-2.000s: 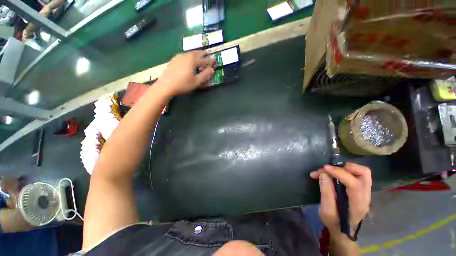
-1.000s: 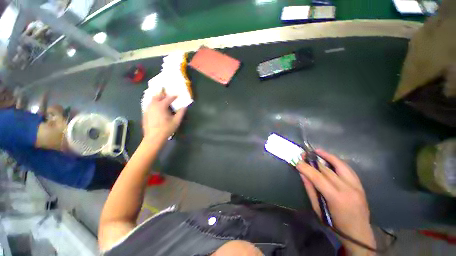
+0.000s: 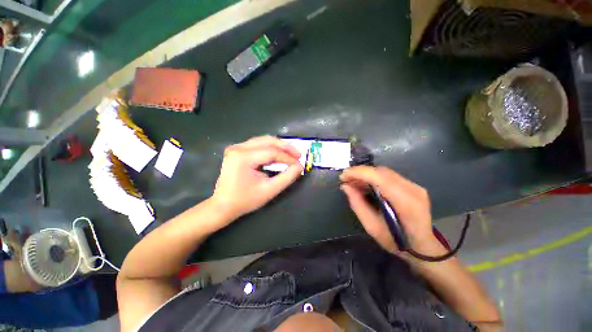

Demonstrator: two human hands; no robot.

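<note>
A phone housing (image 3: 334,154) with a white panel and a small green board area lies on the dark mat in front of me. My left hand (image 3: 259,172) holds a white display module (image 3: 276,167) by its orange-yellow edge against the board; the fingers hide part of it. My right hand (image 3: 393,204) holds the black soldering iron (image 3: 388,217) at the housing's right end; its tip is hard to make out. A fanned stack of white modules (image 3: 113,175) lies at the left, with one loose module (image 3: 169,157) beside it.
Another phone housing (image 3: 250,61) lies behind. A reddish slab (image 3: 166,88) is near the stack. A tan pot (image 3: 487,117) with silvery scraps stands right, below a cardboard box (image 3: 425,19) and dark grille. A white fan (image 3: 55,256) and a person's blue sleeve (image 3: 58,308) are at left.
My left hand has left the module stack and come to the phone housing with a white module. My right hand stays near the housing with the iron. The camera view has shifted.
</note>
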